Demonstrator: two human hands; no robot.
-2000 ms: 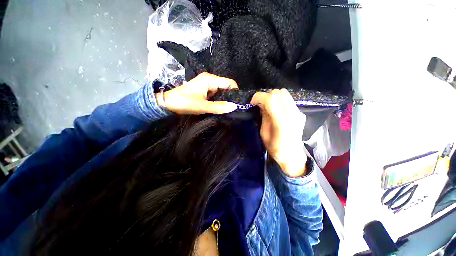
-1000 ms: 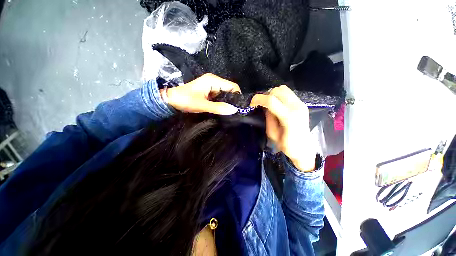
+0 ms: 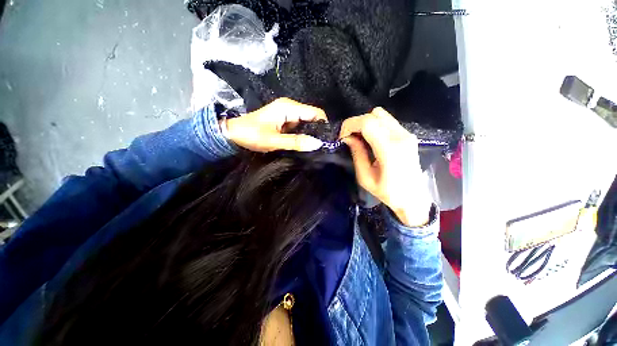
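Note:
A black nubbly garment [image 3: 331, 64] lies in a pile beyond my hands. Its edge runs sideways between them toward the table. A thin chain trim [image 3: 331, 144] in silver and purple lies along that edge and shows again right of my right hand. My left hand [image 3: 274, 127] pinches the edge between thumb and fingers, left of the bare chain. My right hand [image 3: 384, 159] has its thumb and fingertips on the edge and chain just beside the left thumb. No needle or thread can be made out.
A white table [image 3: 528, 142] runs along the right. On it lie a phone [image 3: 543, 226], scissors [image 3: 530, 262], a black cylinder [image 3: 507, 319] and a dark clip-like strip [image 3: 577, 89]. A clear plastic bag [image 3: 233, 44] lies beyond my left hand. Long dark hair hangs over my front.
The right hand has shifted slightly, its fingers lifting a little and its thumb more apart from them. The left hand keeps its hold. The view has shifted, so the table appears further left.

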